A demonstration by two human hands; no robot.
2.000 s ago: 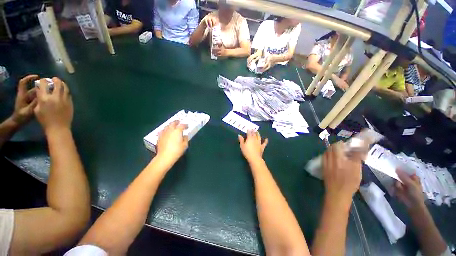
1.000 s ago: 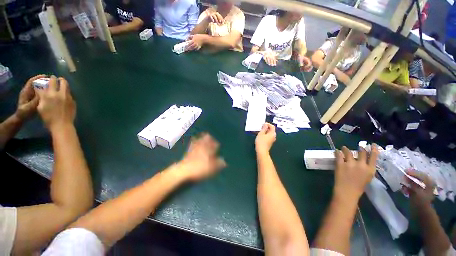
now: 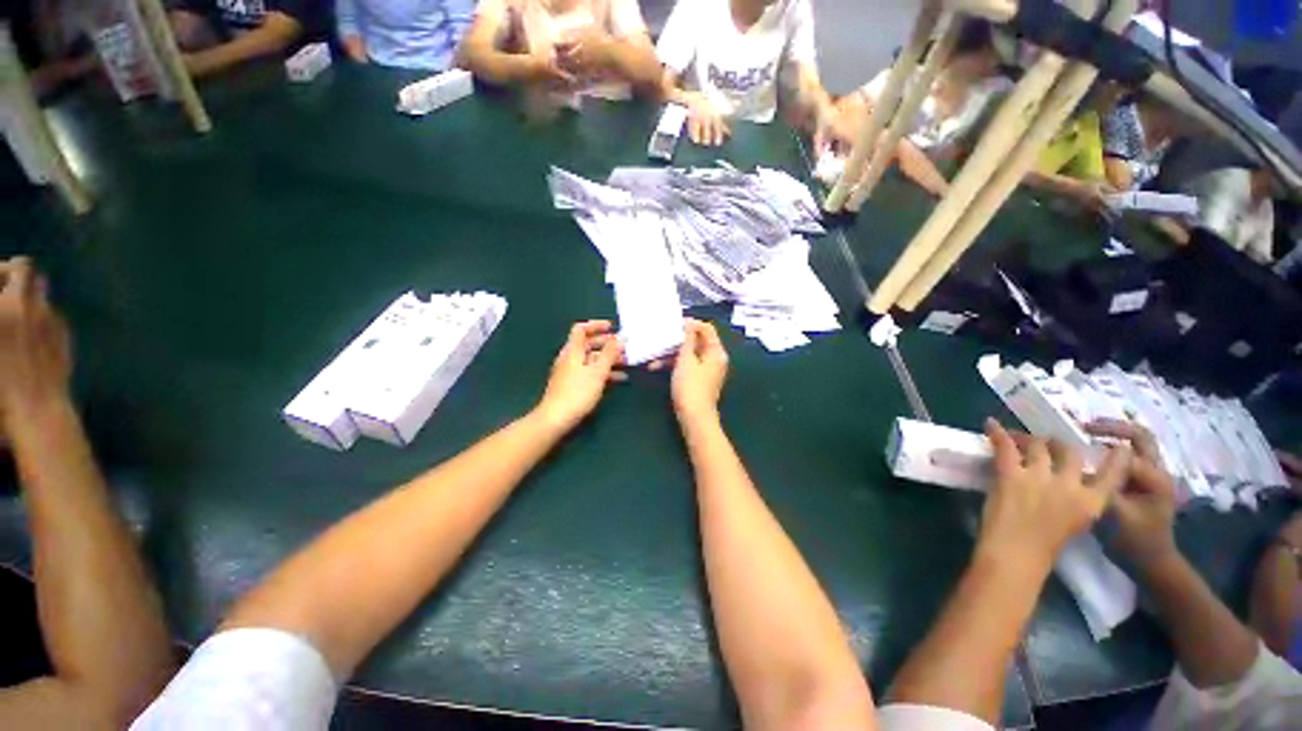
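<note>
A folded white leaflet (image 3: 650, 303) lies at the near edge of the leaflet pile (image 3: 721, 229) in mid-table. My left hand (image 3: 583, 371) is at its lower left corner, fingers at the edge. My right hand (image 3: 698, 366) pinches its lower right corner between thumb and fingers. Two white cartons (image 3: 407, 364) lie side by side on the green table to the left of my left hand, their far ends with raised flaps.
At right a neighbour's hands (image 3: 1050, 493) hold a white carton (image 3: 938, 454) beside a row of white cartons (image 3: 1178, 429). Black items (image 3: 1142, 321) lie at far right. Pale wooden posts (image 3: 985, 186) stand at upper right. Another person's arm (image 3: 72, 514) is at left. People sit across the table.
My left hand has moved from near the two cartons to the leaflet's left corner. My right hand still holds the leaflet. The camera view has shifted, so the scene sits further left.
</note>
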